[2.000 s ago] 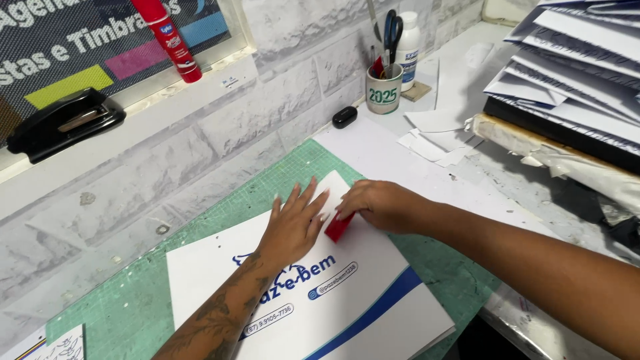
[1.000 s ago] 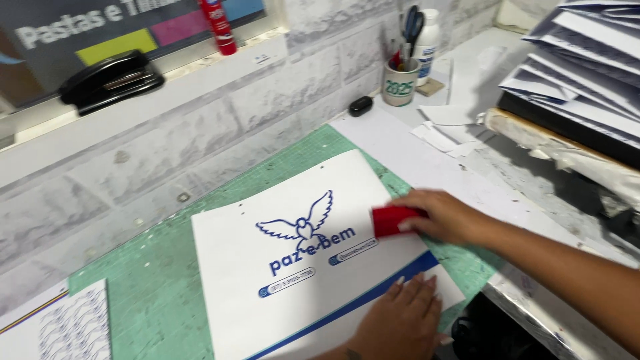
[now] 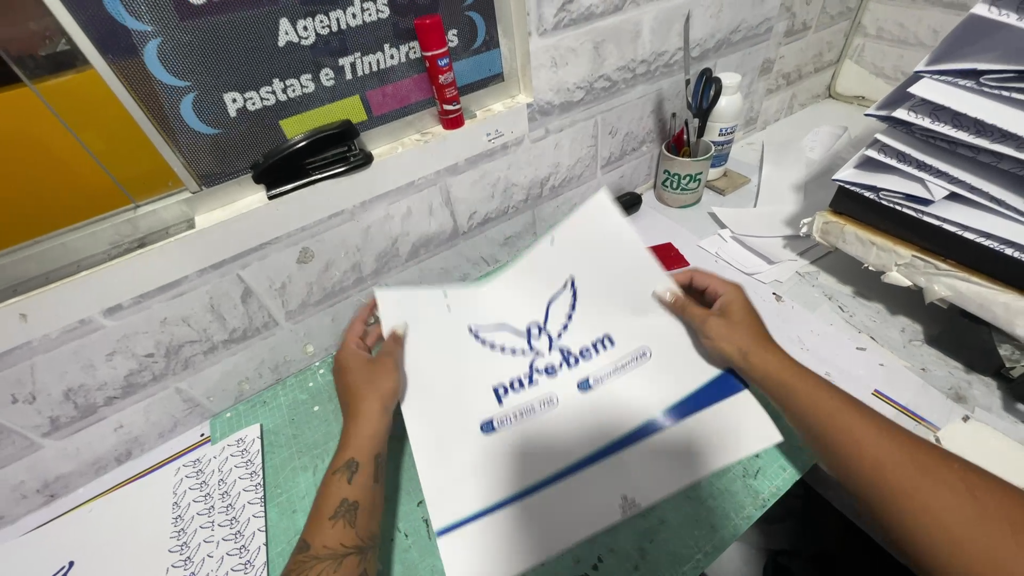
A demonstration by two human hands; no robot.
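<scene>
A white printed paper folder with a blue bird drawing and a blue band is lifted and tilted above the green cutting mat. My left hand grips its left edge, thumb on the front. On its right edge, my right hand holds it between thumb and fingers. A flat red tool lies just beyond the folder's right edge, near my right hand and touching neither finger that shows. The folder hides the middle of the mat.
A pencil cup with scissors, a glue bottle and paper scraps stand or lie at the back. Folded papers are piled at right. A hole punch and glue stick rest on the ledge. Printed sheets lie lower left.
The folder lay flat on the mat and is now raised, held at both sides. My right hand has let go of the red tool. My left hand has moved to the folder's left edge.
</scene>
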